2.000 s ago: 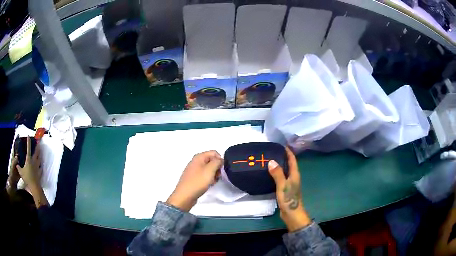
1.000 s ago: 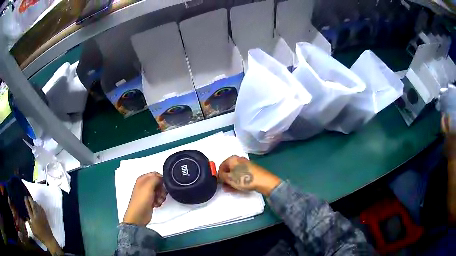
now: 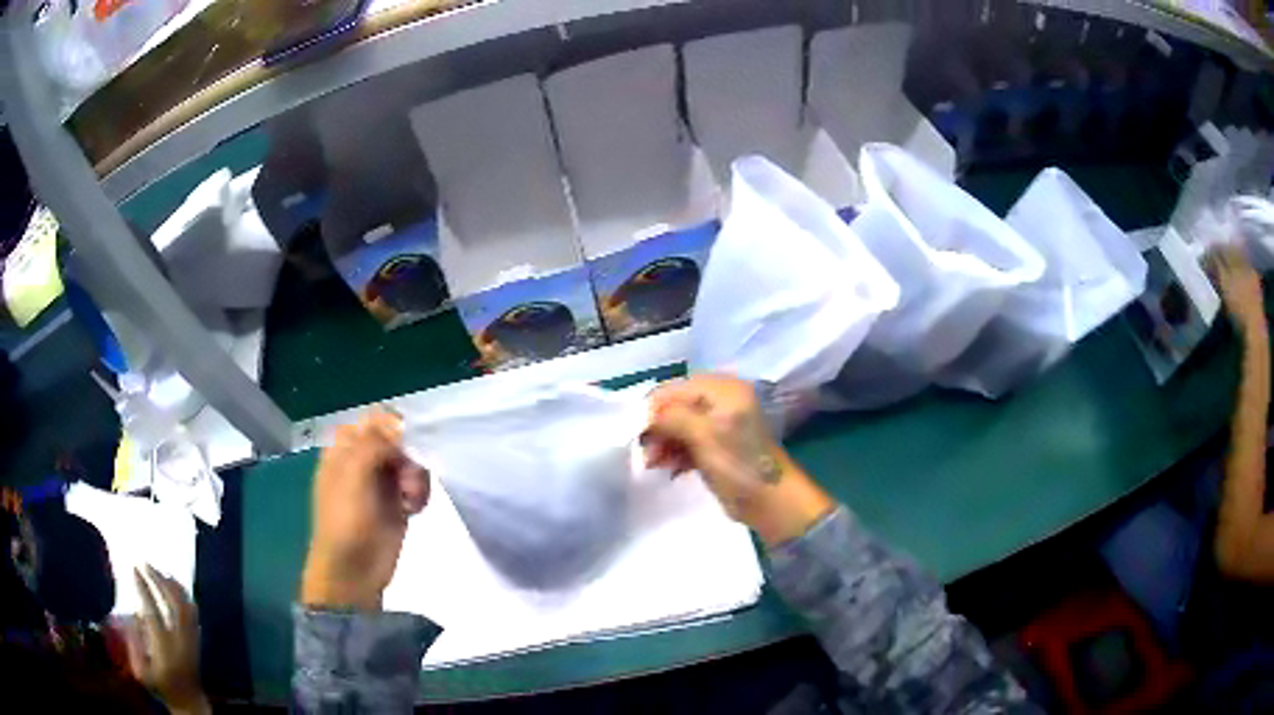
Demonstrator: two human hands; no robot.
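A translucent white foam bag hangs between my hands, with a dark rounded shape showing through its lower part, likely the speaker. My left hand grips the bag's upper left corner. My right hand grips its upper right corner. The bag is over the stack of white foam sheets, which lies on the green bench. Whether the bag's bottom touches the stack I cannot tell.
Several filled white bags stand to the right. Open retail boxes stand in a row behind a metal rail. A metal post rises at left. Other people's hands show at far left and far right. A red stool is below right.
The speaker lay bare on the sheets with my hands beside it. Now a white bag is around the dark shape, and both hands hold its top corners, raised and spread.
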